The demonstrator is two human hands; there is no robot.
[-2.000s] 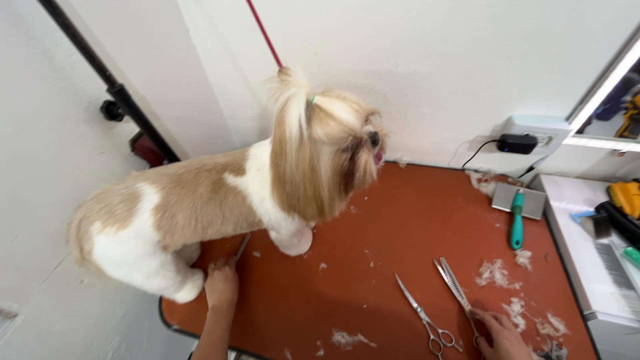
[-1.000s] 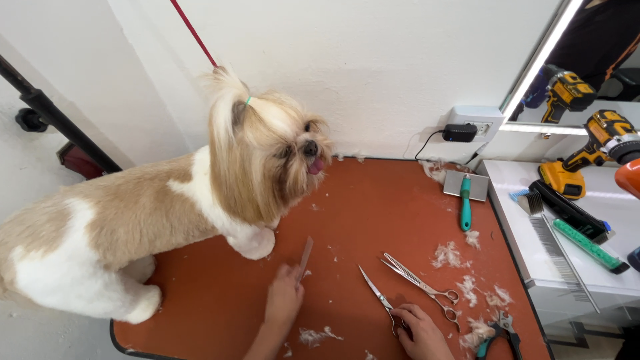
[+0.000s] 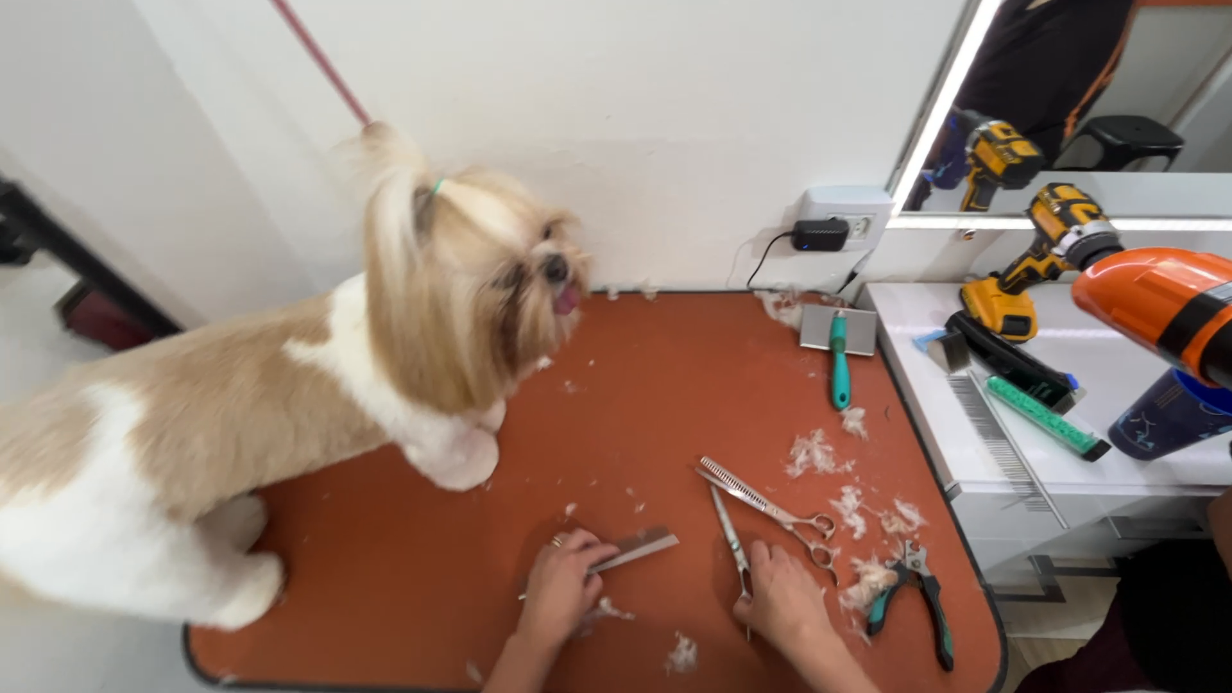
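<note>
My left hand (image 3: 563, 582) grips a metal grooming comb (image 3: 635, 551) low over the orange-brown grooming table (image 3: 404, 568). To its right, my right hand (image 3: 784, 597) is on the handles of a pair of straight scissors (image 3: 729, 529), their blades pointing away from me; its fingers partly hide the finger rings. Thinning shears (image 3: 760, 499) lie just beyond. A tan and white long-haired dog (image 3: 260, 395) stands at the left, its topknot tied with a green band, facing right. Nail clippers (image 3: 914, 597) with green and black handles lie right of my right hand.
A slicker brush (image 3: 839, 371) and tufts of hair (image 3: 813, 452) lie on the table. A red leash (image 3: 322, 63) rises from behind the dog's head. The white counter (image 3: 924, 385) holds a cordless drill (image 3: 1044, 250), a long-toothed comb (image 3: 1001, 443) and a dark blue cup (image 3: 1165, 419).
Two seconds ago my left hand was beside the dog's legs; it is now nearer my right hand, with the comb. My right hand has moved onto the straight scissors. The view has swung right.
</note>
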